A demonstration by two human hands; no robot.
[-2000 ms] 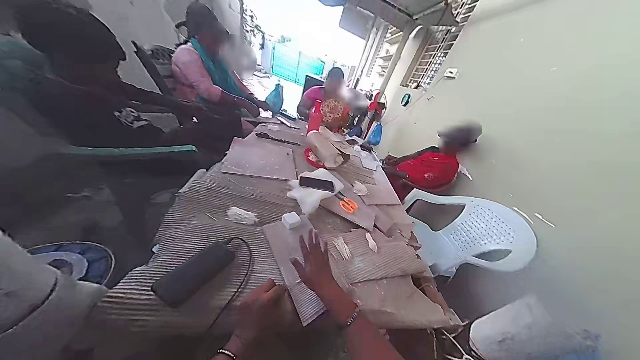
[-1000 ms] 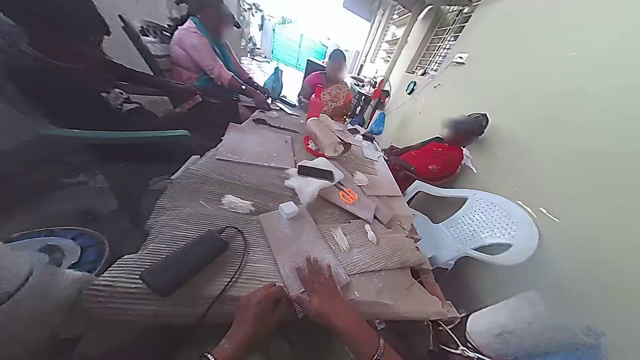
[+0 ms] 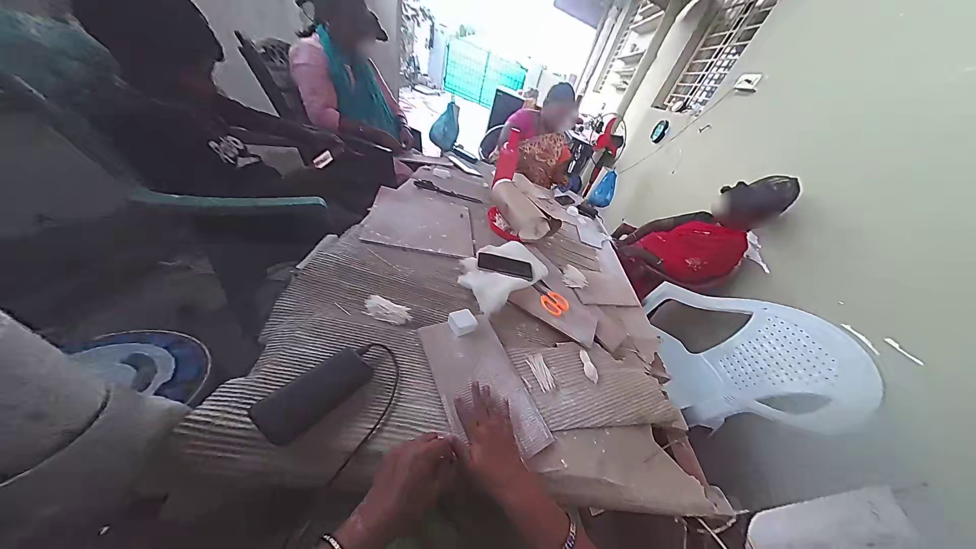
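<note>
My right hand (image 3: 488, 435) lies palm down, fingers spread, on the near part of a flat rectangular board (image 3: 484, 366). Beside it, my left hand (image 3: 412, 469) is at the board's near left edge with its fingers curled; whether something small is between them I cannot tell. A small white block (image 3: 462, 322) sits on the board's far end. To the right lie thin white sticks (image 3: 541, 373) and a small white tuft (image 3: 589, 367). A bundle of white strands (image 3: 387, 309) is on the corrugated cardboard to the left.
A black cylindrical device (image 3: 311, 396) with a cable lies left of the board. Beyond are a phone (image 3: 505, 265) on white fibre, orange-handled scissors (image 3: 554, 303) and another board (image 3: 418, 221). Several people sit around the cardboard-covered table (image 3: 305, 343). A white plastic chair (image 3: 770, 366) stands at right.
My right hand has drawn back from the middle of the board to its near part, beside my left hand. The view has shifted slightly.
</note>
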